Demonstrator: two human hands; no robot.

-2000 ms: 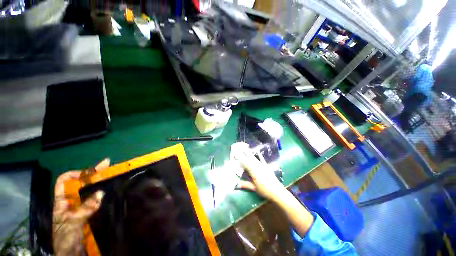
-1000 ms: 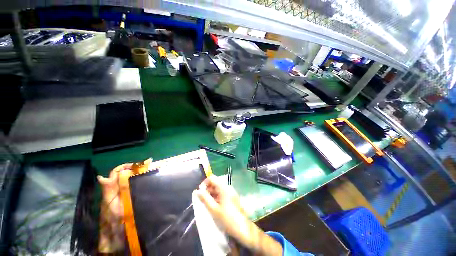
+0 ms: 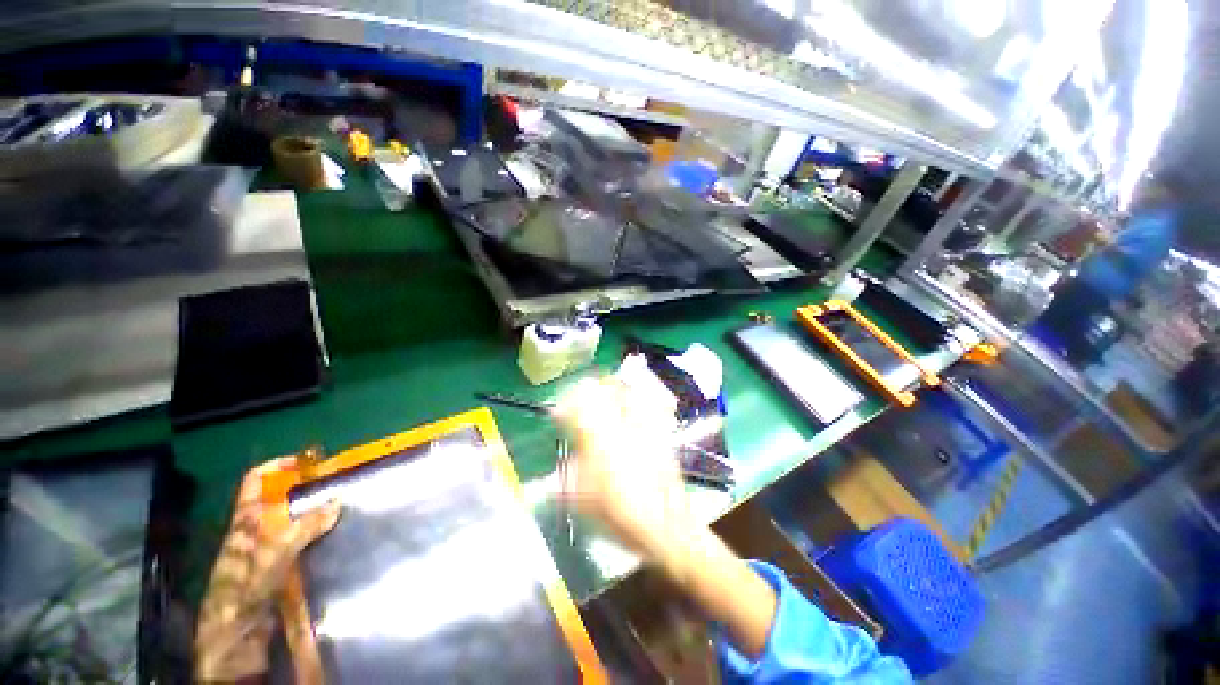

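The orange jig (image 3: 515,471) holds a glossy dark display panel (image 3: 428,569) that reflects the lamps. My left hand (image 3: 248,575) grips the jig's left side, with the thumb over its edge. My right hand (image 3: 609,448) is blurred, right of the jig and above the bench; white material (image 3: 649,392) shows at its fingers, and I cannot tell whether it is held. The whitish solvent bottle (image 3: 559,351) stands behind the jig. A slim dark stick (image 3: 515,402) lies beside the bottle, partly hidden by my right hand. The metal sliver, perhaps tweezers (image 3: 565,488), lies right of the jig.
A glossy black panel (image 3: 705,462) bears a white wipe (image 3: 698,364). Beyond lie a pale-faced panel (image 3: 799,375) and a second orange jig (image 3: 870,351). A black unit (image 3: 248,351) lies upper left. A blue stool (image 3: 910,589) stands below the bench. A person (image 3: 1104,274) is far right.
My right hand has moved from the jig's top right corner away to the right, towards the black panel. The white sheet over the display's right side is gone. My left hand still holds the jig.
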